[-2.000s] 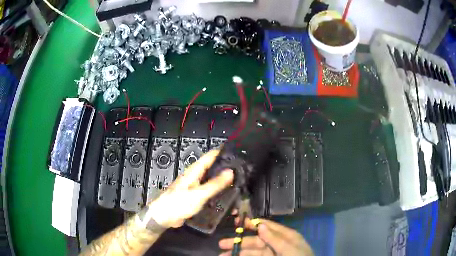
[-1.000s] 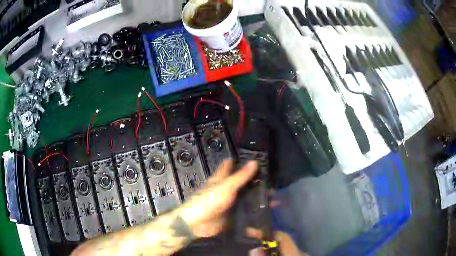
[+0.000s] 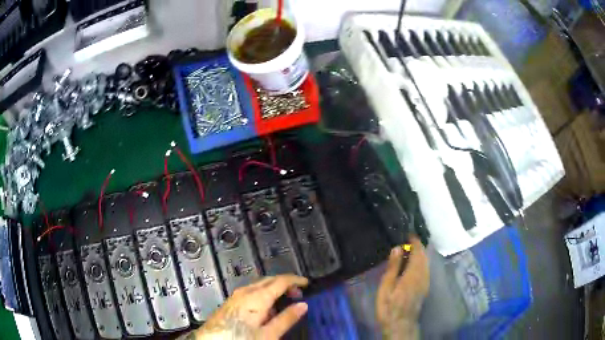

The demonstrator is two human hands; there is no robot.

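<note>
Long black lock panels lie side by side in a row, each with a round hole and several with silver rings. Thin red lead wires with small white plugs rise from their tops. My left hand is open and empty at the lower edge of the row, fingers apart, near the rightmost panels. My right hand is right of the row and closed around a hand tool with a yellow mark; most of the tool is hidden in the hand.
Behind stand a blue screw bin, a red screw bin and a white grease tub. Silver castings are heaped at back left. A white foam tray with black handles is right, beside a blue basket.
The rightmost panel has been let go and lies in the row. My left hand has moved down and left off it; my right hand has moved right with the tool. The view has shifted.
</note>
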